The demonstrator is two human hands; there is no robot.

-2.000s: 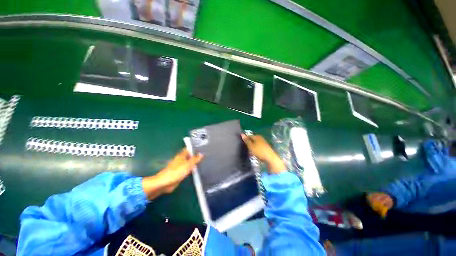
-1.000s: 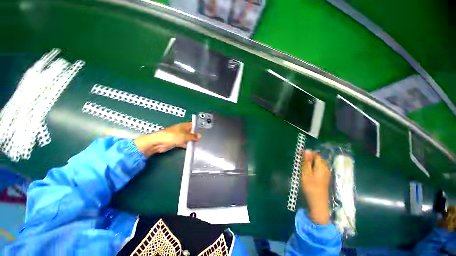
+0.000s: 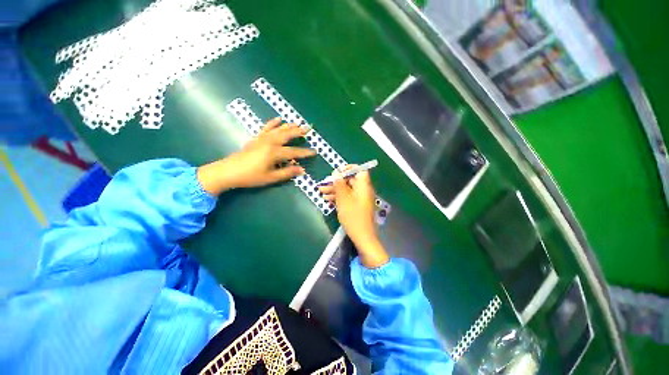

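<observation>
Two ring sticker strips (image 3: 288, 110) lie side by side on the dark green bench. My left hand (image 3: 265, 157) lies across them with fingers spread, palm down, holding nothing. My right hand (image 3: 353, 196) holds a slim white pen-sized tool (image 3: 356, 171), its tip over the near ends of the strips. A dark phone back film sheet (image 3: 330, 287) on a white backing sheet lies below my right hand, partly hidden by the hand and forearm. Its camera circles (image 3: 382, 211) show just right of the hand. No single ring can be made out at the tip.
A large pile of sticker strips (image 3: 147, 62) lies upper left. More film sheets (image 3: 418, 139) lie along the bench's far side, beside a metal rail (image 3: 513, 139). Another strip (image 3: 478, 327) and a clear plastic bag (image 3: 506, 355) lie lower right. An instruction sheet (image 3: 579, 80) is on the green panel.
My left hand has let go of the film sheet and moved onto the strips. My right hand has come from the right-hand strip and now holds the tool. The view has turned towards the pile.
</observation>
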